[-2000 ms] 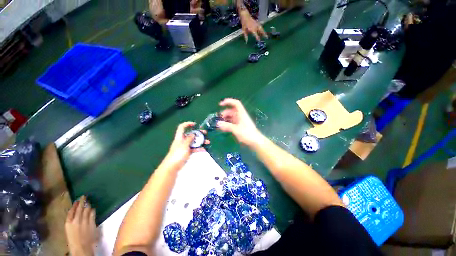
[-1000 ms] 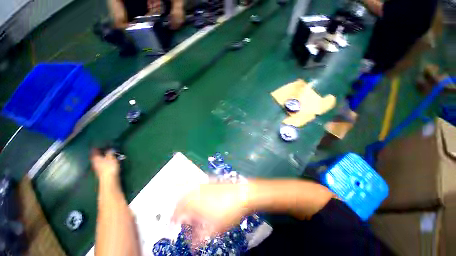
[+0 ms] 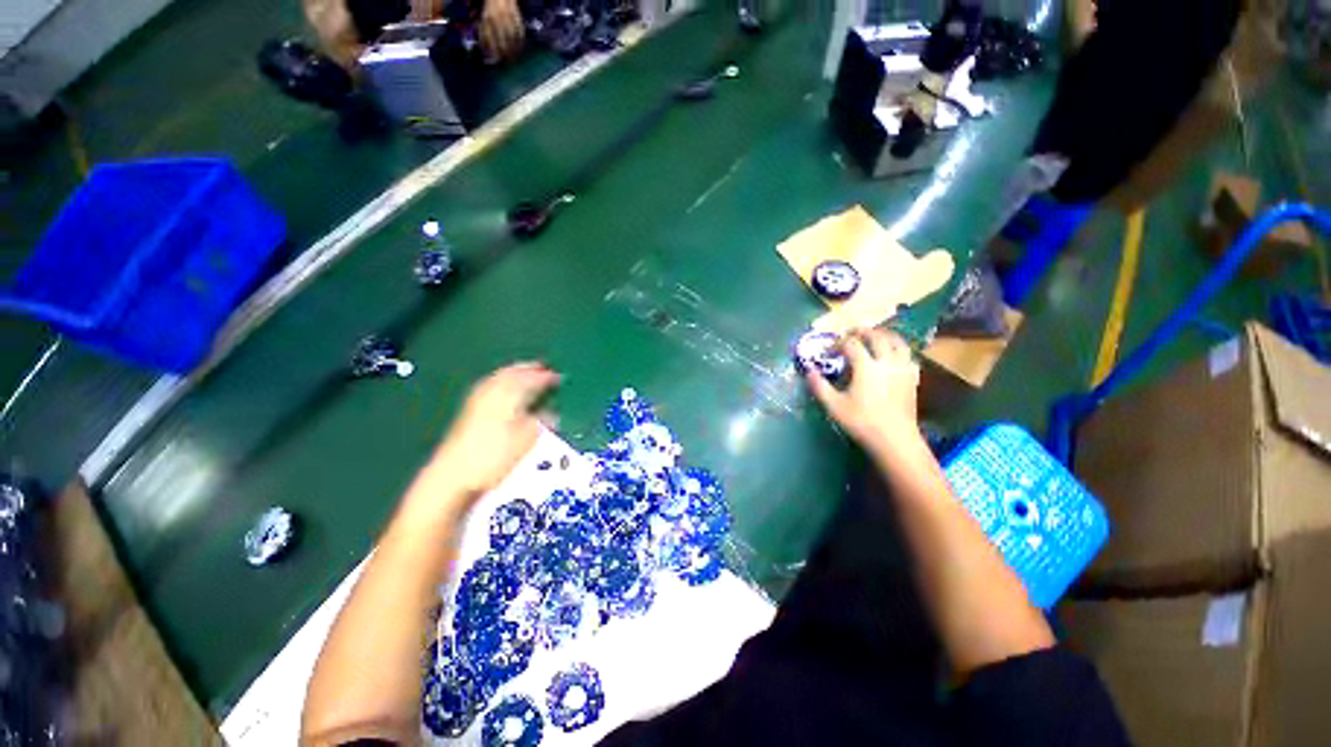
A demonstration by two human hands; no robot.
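Note:
My right hand [image 3: 876, 382] is at the right, its fingers closed on a round housing [image 3: 819, 352] with a white face, on the green surface just below the cardboard piece. My left hand [image 3: 501, 423] is over the upper edge of the white sheet [image 3: 686, 642], fingers apart, with nothing seen in it. A pile of blue round circuit boards [image 3: 584, 547] with pale wires lies on the sheet between my arms. Another round unit [image 3: 835, 279] lies on the cardboard piece [image 3: 926, 273].
Wired assemblies [image 3: 381, 356] are spaced along the green surface [image 3: 438, 329]. A single round housing [image 3: 270, 536] lies at left. A blue bin [image 3: 153, 263] stands far left, a black and silver machine [image 3: 886, 110] at the back, a blue stool [image 3: 1026, 511] lower right. Other people work across the line.
My right hand has moved from the board pile to the housing at right and gripped it. My left hand has moved right, leaving a wired assembly on the green surface.

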